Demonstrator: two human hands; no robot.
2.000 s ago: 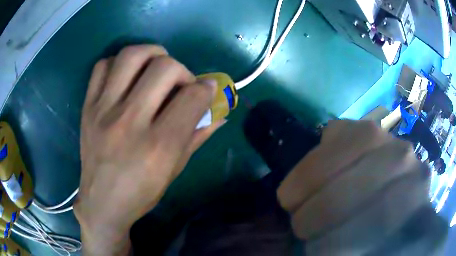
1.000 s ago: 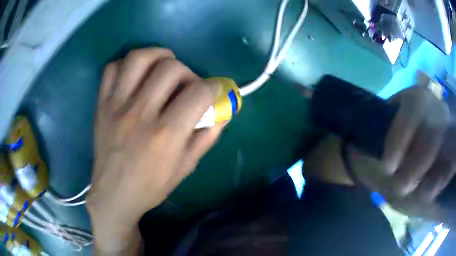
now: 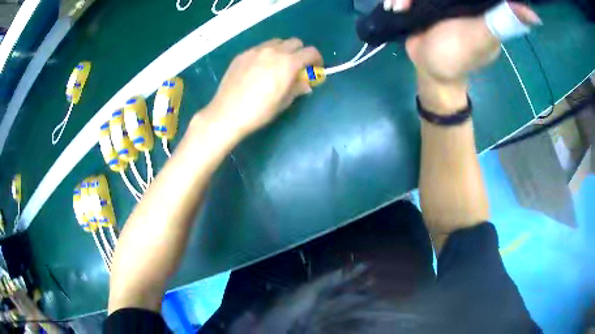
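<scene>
My left hand [image 3: 264,81] is closed over a yellow unit [image 3: 316,75] on the green bench. Only the unit's end with a blue patch shows past my fingers; the rest is hidden. A white doubled cord [image 3: 346,66] runs from that end to the upper right, passing behind the tool. My right hand [image 3: 450,49] is raised at the top right with the black electric screwdriver [image 3: 408,23] in its grip, apart from the unit. White tape is wrapped on a digit of this hand. The tool's tip cannot be made out.
Yellow units with cords lie grouped on the bench [image 3: 293,156] at left [image 3: 137,122] and lower left [image 3: 94,202]. A white curved rail [image 3: 156,68] crosses behind them, with another unit [image 3: 77,83] beyond. Cardboard [image 3: 538,169] is at right over the blue floor. Another person's hand [image 3: 23,301] shows lower left.
The view has swung and widened, showing both forearms and more bench. The right hand and screwdriver now appear at the top, farther from the unit's end. The left hand still holds the unit.
</scene>
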